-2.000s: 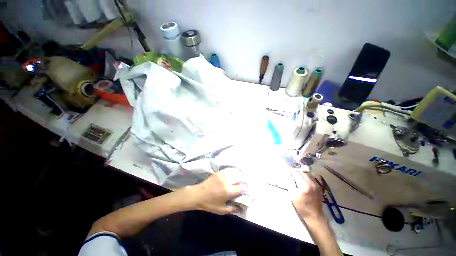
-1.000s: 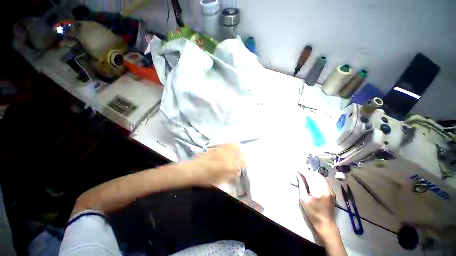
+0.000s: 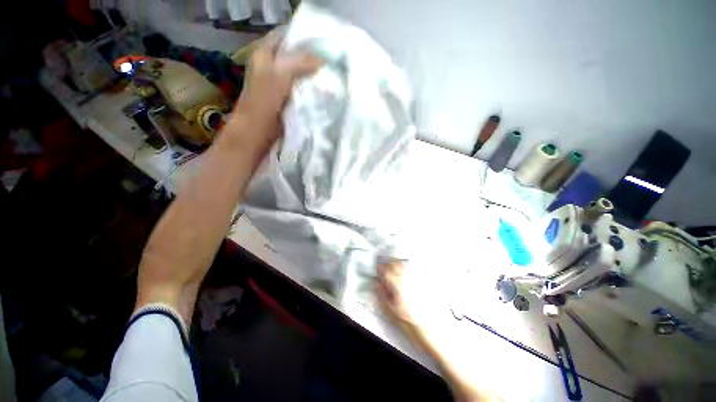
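The pale main fabric (image 3: 345,149) is lifted at the left of the table, and its lower part lies on the white table. My left hand (image 3: 279,71) is raised and grips the upper edge of the cloth; it is slightly blurred. My right hand (image 3: 392,286) is at the lower end of the cloth near the table's front edge, partly washed out by glare; its fingers are bent at the cloth, but a firm grip is not clear. The presser foot area of the machine (image 3: 549,302) is right of the cloth.
Thread snips (image 3: 567,365) and a thin metal stick (image 3: 597,341) lie at the right. A turquoise piece (image 3: 514,242) lies left of the machine head. Thread cones (image 3: 537,165), a brown-handled screwdriver (image 3: 486,133) and a smartphone (image 3: 650,177) stand behind. A second machine (image 3: 184,94) is far left.
My left hand has risen up and left, lifting the cloth off the table. My right hand has moved left, away from the needle area, to the cloth's lower end. The view has shifted.
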